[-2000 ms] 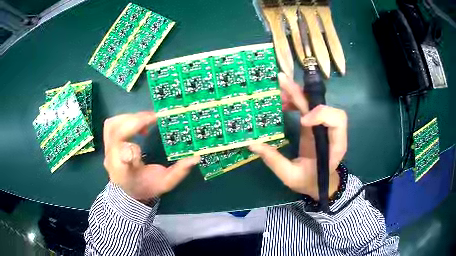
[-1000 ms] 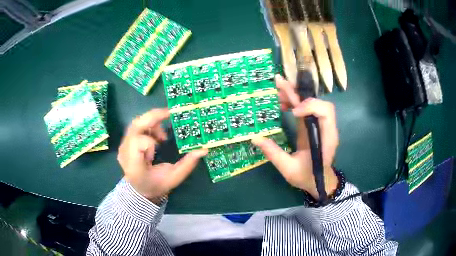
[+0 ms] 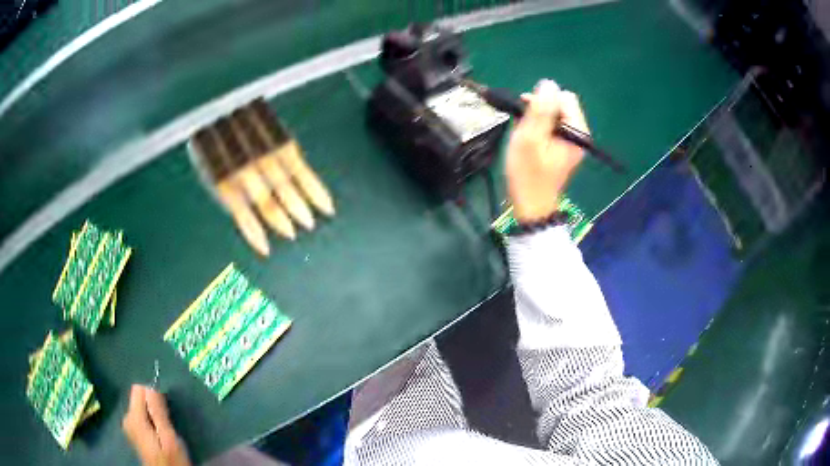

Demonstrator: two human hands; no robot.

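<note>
My right hand (image 3: 543,150) grips the black pen-like soldering iron (image 3: 582,141) beside the black unit with a pale label (image 3: 446,127). The iron's front end is over or at the unit; whether it is seated cannot be told. My left hand (image 3: 155,428) is low at the left, partly cut off by the bottom edge. A thin pale strand, likely solder wire (image 3: 156,371), sticks up from its closed fingers. One green PCB panel (image 3: 227,332) lies flat to the right of my left hand.
Overlapping panels lie at far left (image 3: 91,278), with another fanned stack (image 3: 59,390) below them. Four wooden-handled brushes (image 3: 264,177) lie at upper left. Another panel (image 3: 575,218) is partly hidden behind my right wrist. A blue surface (image 3: 664,264) is below the bench edge at right.
The view has swung right. The panel held in both hands is released; overlapping panels now lie where a single one lay. My right hand has moved the iron to the black unit; my left is apart.
</note>
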